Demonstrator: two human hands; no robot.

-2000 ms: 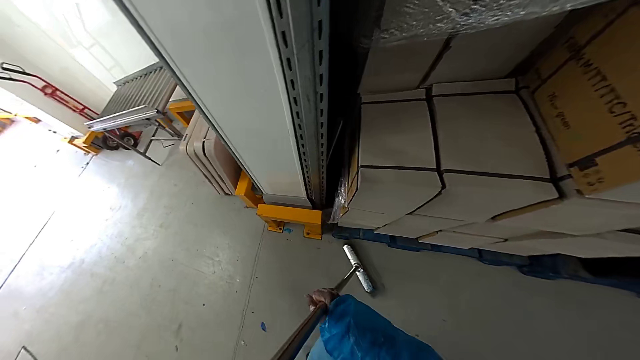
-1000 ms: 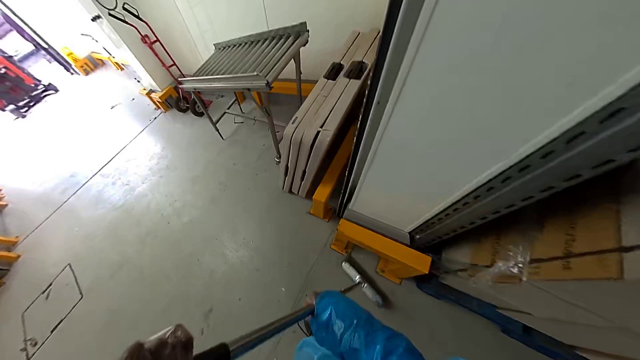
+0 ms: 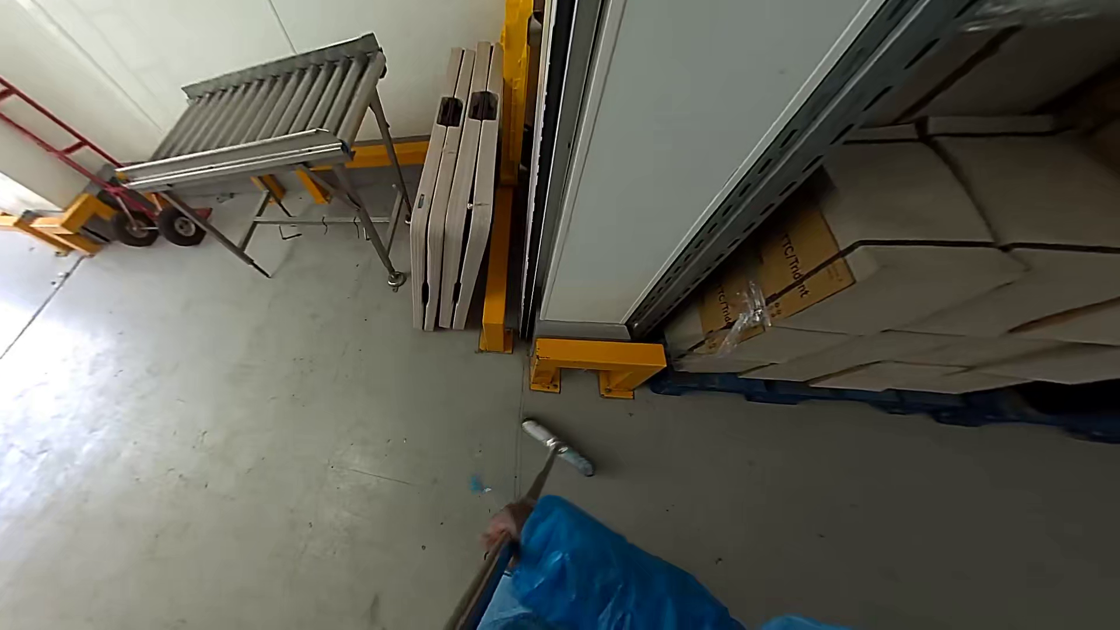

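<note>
A long-handled broom has its narrow pale head (image 3: 558, 447) on the concrete floor, tilted down to the right. Its handle (image 3: 541, 479) runs back toward the bottom of the view. My right hand (image 3: 510, 523), at the end of a blue plastic sleeve (image 3: 604, 569), is closed around the handle. My left hand does not show. A small blue scrap (image 3: 477, 483) lies on the floor left of the broom head.
A yellow steel guard (image 3: 598, 353) stands at the foot of a white panel. Strapped cartons (image 3: 927, 289) rest on a blue pallet (image 3: 796, 392) at right. Folded tables (image 3: 455, 192), a roller conveyor (image 3: 262, 114) and a red hand truck (image 3: 66, 140) stand at left.
The view has swung left, then partly back right. My left hand, seen near the handle's lower part one second ago, is out of view. My right hand has stayed on the handle.
</note>
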